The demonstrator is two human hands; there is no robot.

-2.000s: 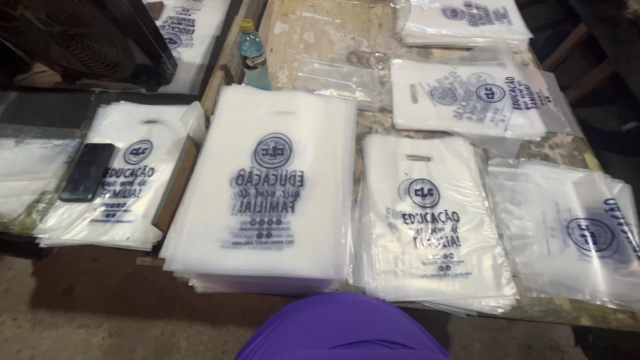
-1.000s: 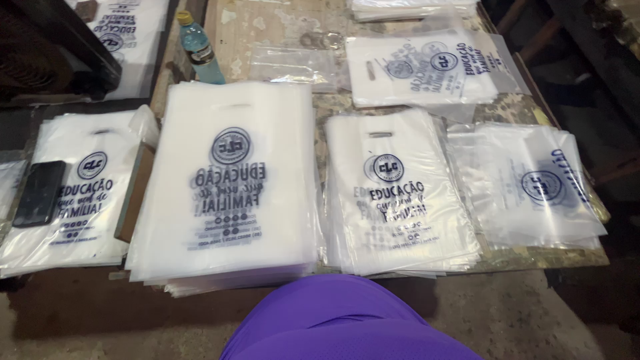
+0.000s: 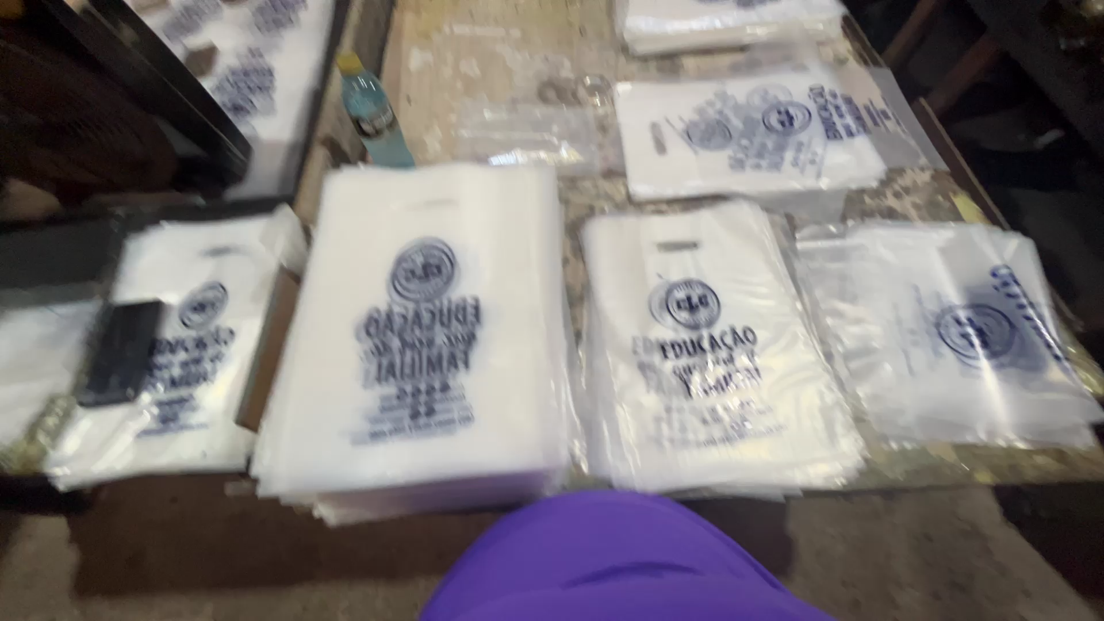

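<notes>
Neither of my hands shows in the head view. Along the near edge of a worn worktable (image 3: 957,466) lie several stacks of printed plastic bags. The tallest stack of bags (image 3: 500,345) is left of centre, its print reversed. To its right lies a lower stack of bags with die-cut handles (image 3: 776,414), and further right a loose, uneven pile of clear bags (image 3: 888,379). On the left, a dark smartphone (image 3: 121,354) rests on another stack of bags (image 3: 216,440). The picture is blurred.
A bottle of blue-green drink with a yellow cap (image 3: 366,108) stands behind the tallest stack. Clear plastic packets (image 3: 526,134) and more bag stacks (image 3: 733,26) lie farther back. A brown block (image 3: 269,349) sits beside the left stack. Dark machinery (image 3: 147,69) is at the upper left.
</notes>
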